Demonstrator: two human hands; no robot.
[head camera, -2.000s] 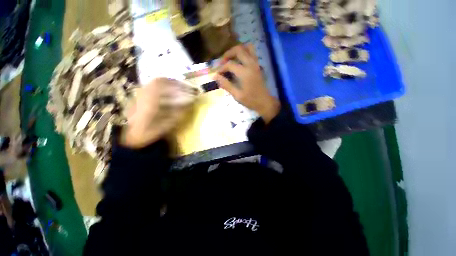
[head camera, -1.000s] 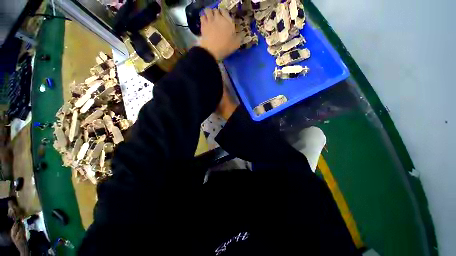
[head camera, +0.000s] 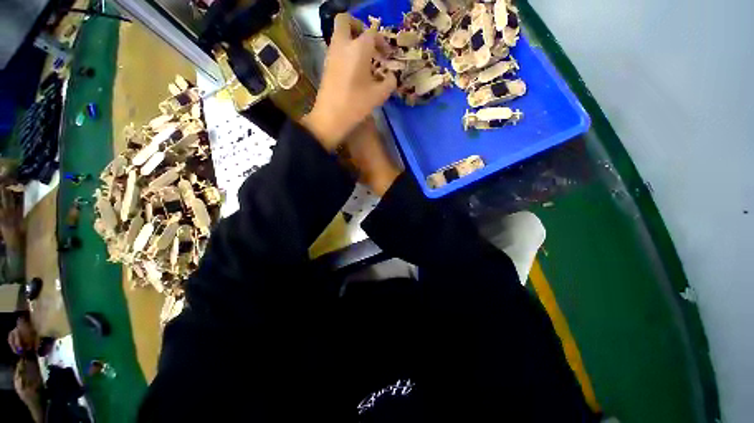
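Observation:
My left hand (head camera: 355, 78) reaches across to the upper left of the blue plastic bin (head camera: 529, 136). Its fingers are at the edge of the tan moulded parts (head camera: 427, 81) there; whether they grip one is unclear. My right hand (head camera: 370, 153) is lower, beside the bin's left wall, mostly hidden behind my left hand and sleeve; its fingers and any held part are not visible. In the bin, tan parts with black rectangles are bunched at the top, with a short column below them. A single tan part (head camera: 455, 172) lies near the bin's lower corner.
A large pile of tan parts (head camera: 157, 202) lies on the brown board at left. The perforated white plate (head camera: 236, 140) has dark specks. Behind it, a brown-gold block (head camera: 302, 99) bears a tan part (head camera: 275, 62). Green floor is at right.
My left hand left the plate and crossed to the bin; since the middle frame its fingers have turned toward the tan parts. My right hand became mostly covered. The camera view has shifted.

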